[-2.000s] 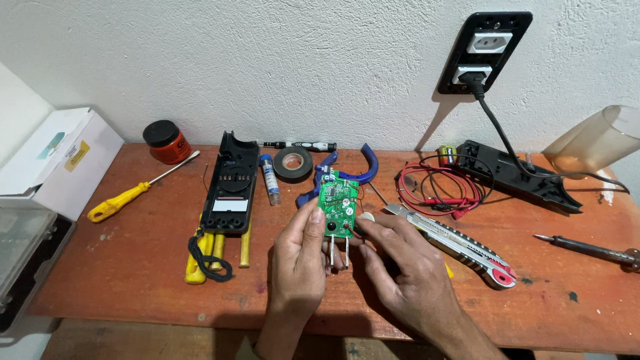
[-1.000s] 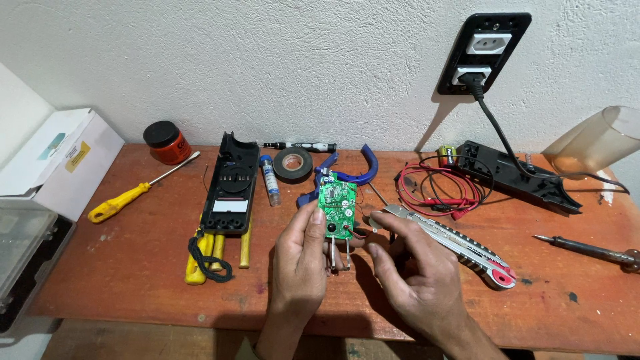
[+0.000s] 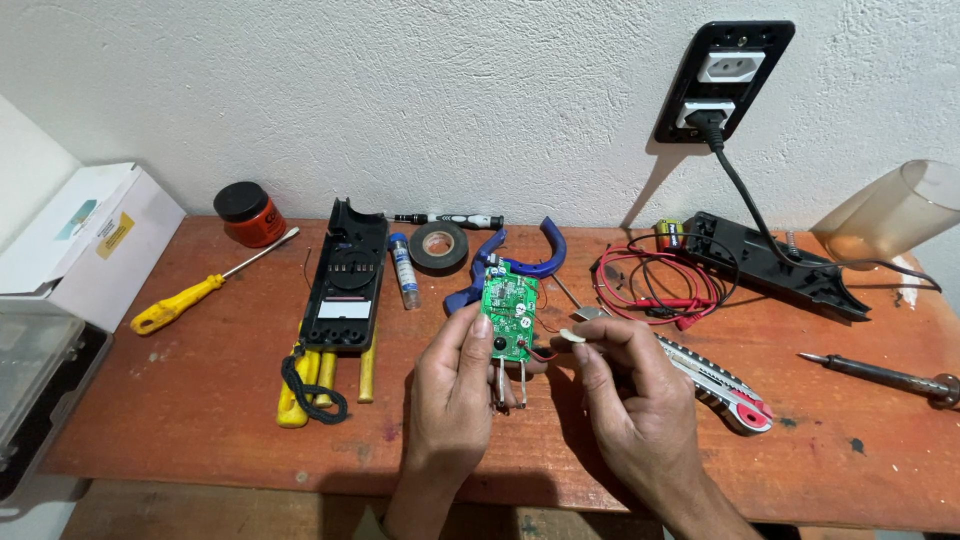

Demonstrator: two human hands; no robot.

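My left hand [image 3: 454, 390] grips a green circuit board [image 3: 510, 315] by its left edge, with two metal prongs pointing down from the board. Thin wires run from the board toward my right hand [image 3: 637, 397], whose thumb and index finger pinch a small pale disc [image 3: 572, 337]. Just behind the board lies a blue plastic tool [image 3: 551, 255], partly hidden. A snap-off utility knife [image 3: 720, 382] lies to the right, its front part covered by my right hand. One black plastic housing half [image 3: 349, 277] rests to the left of the board.
Toward the back are a roll of black tape [image 3: 439, 247], a small tube [image 3: 405, 271] and a precision screwdriver [image 3: 450, 221]. A yellow screwdriver [image 3: 180, 304] lies left; red test leads [image 3: 645, 296], another housing half [image 3: 780, 266] and a soldering iron [image 3: 885, 375] lie right.
My right hand's fingers have shifted beside the board, and the pale disc shows more plainly between them. My left hand keeps the board in about the same place.
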